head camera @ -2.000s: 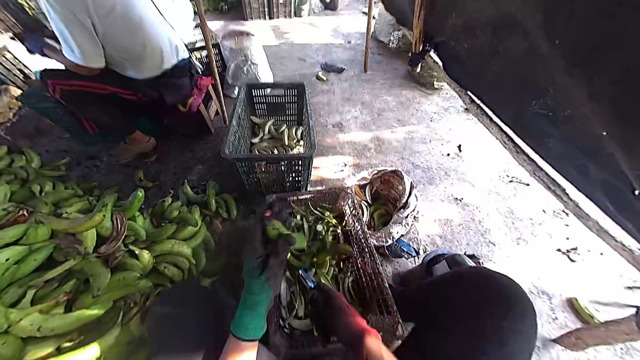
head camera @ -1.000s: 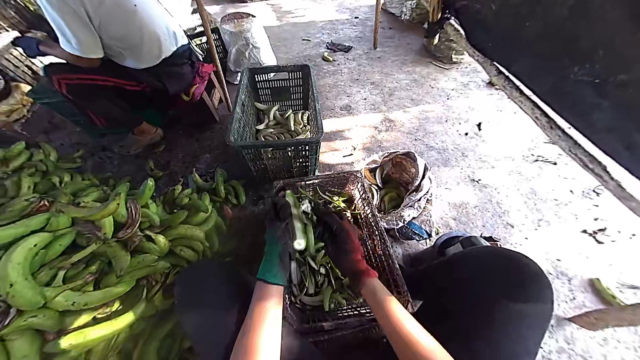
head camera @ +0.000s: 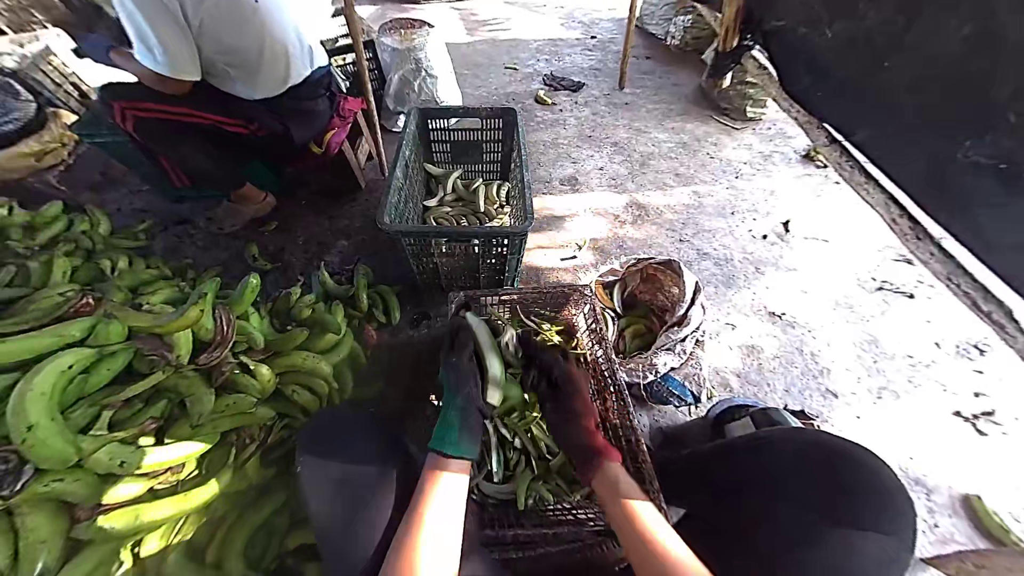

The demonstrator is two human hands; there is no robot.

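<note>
My left hand (head camera: 462,384), in a dark glove with a green cuff, is shut on a partly peeled green plantain (head camera: 486,358) above the low crate. Just to its right is my right hand (head camera: 562,398), in a dark glove with a red cuff; its fingers are bent near the plantain, and whether they hold a tool cannot be seen. Green peel strips (head camera: 528,460) lie in the crate (head camera: 622,384) under both hands. Beyond it, a dark green plastic crate (head camera: 456,230) holds peeled plantains (head camera: 466,198).
A large heap of green plantains (head camera: 184,384) covers the floor at left. An open sack (head camera: 652,308) with peels stands right of the low crate. A person (head camera: 232,72) sits at the upper left near a wooden pole (head camera: 366,88). A dark sheet (head camera: 904,104) hangs at right.
Two seconds ago a blue-handled tool showed at my right hand, which was lower in the crate. Since one second ago the plantain has tilted in my left hand.
</note>
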